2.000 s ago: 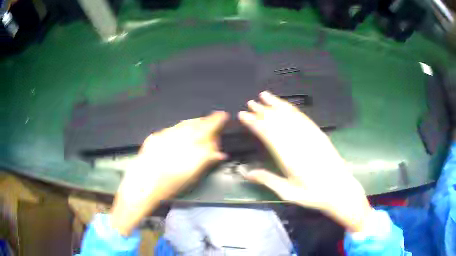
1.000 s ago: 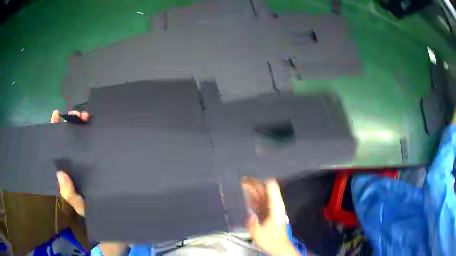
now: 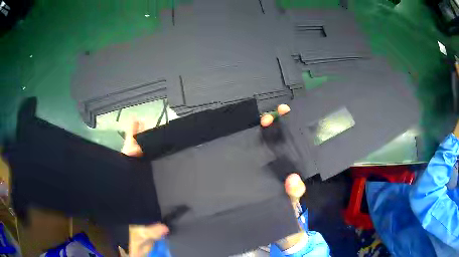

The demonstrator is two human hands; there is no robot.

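A black die-cut blank (image 3: 216,170) is held above the table's near edge and my lap. Its left panel and far side flap are bent up and look darker; the right panel with a rectangular window lies flatter, and green table shows through the window. My left hand (image 3: 143,231) grips the crease at the left panel, thumb at the near side, other fingers at the far side. My right hand (image 3: 294,188) grips the right crease, fingertips at the far edge, thumb on the near part. Both palms are hidden under the blank. Behind it lies the stack of blanks (image 3: 221,50).
The green table (image 3: 40,65) curves around the stack. A red stool (image 3: 356,201) stands at the lower right beside a person's blue sleeve (image 3: 433,175). A cardboard carton (image 3: 75,233) and blue-white plastic are at the lower left.
Two seconds ago both hands were over the stack. One second ago the blank was held mostly flat; now its left panel and far flap are bent up, and my right hand has moved up along the right crease.
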